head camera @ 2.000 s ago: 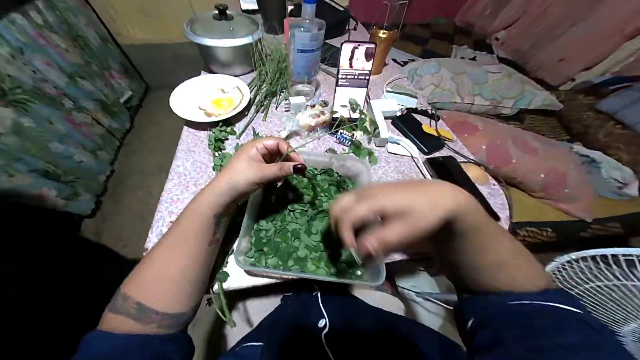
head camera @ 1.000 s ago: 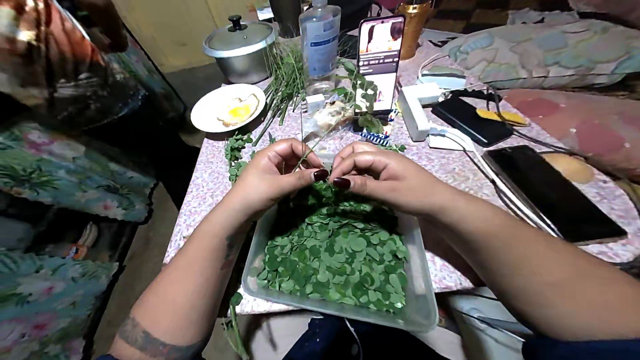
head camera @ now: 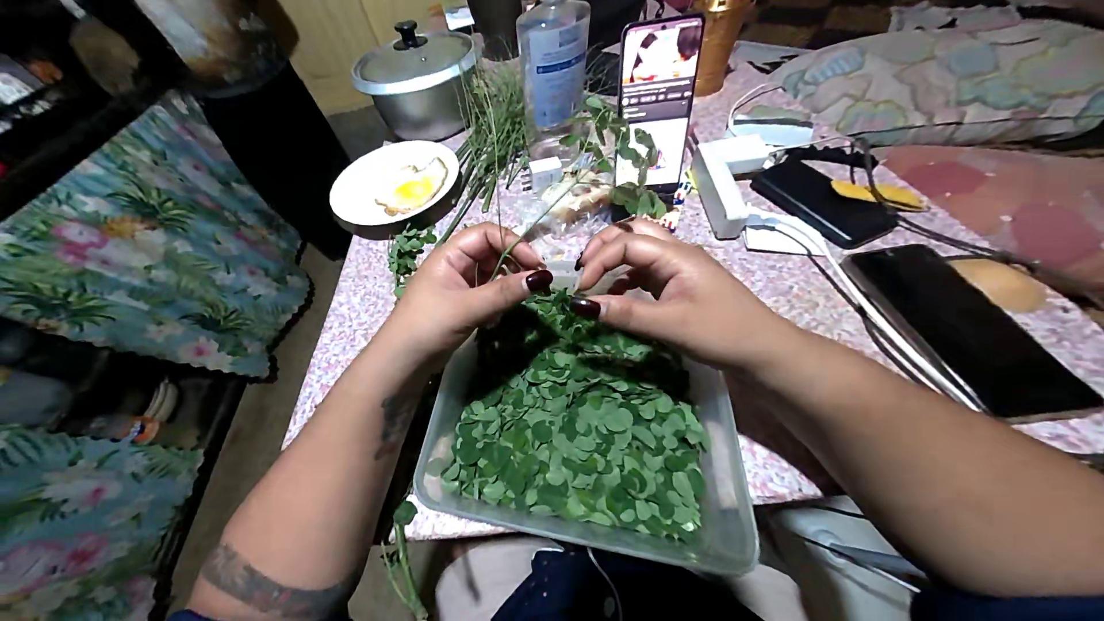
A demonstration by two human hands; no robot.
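A clear plastic container (head camera: 742, 517) full of small round green leaves (head camera: 586, 440) stands at the table's near edge. Above its far end, my left hand (head camera: 474, 285) pinches a thin leafy stem (head camera: 552, 207) that slants up to the right toward the phone. My right hand (head camera: 660, 293) is just to the right, thumb and forefinger close together over the leaves; whether something small is between them cannot be told. More leafy sprigs (head camera: 407, 254) lie by my left wrist, and a green stalk (head camera: 401, 561) hangs at the container's lower left.
Behind are a plate with a fried egg (head camera: 354, 194), a lidded pot (head camera: 423, 95), thin green stalks (head camera: 496, 129), a plastic bottle (head camera: 552, 78) and an upright phone (head camera: 655, 103). At right lie a white power strip (head camera: 720, 185), cables, a black phone (head camera: 975, 328) and another dark device (head camera: 824, 203).
Two seconds ago my right hand was blurred over the container's leaves; it has moved up beside my left hand. Since one second ago the fingertips have parted slightly. The view has shifted closer.
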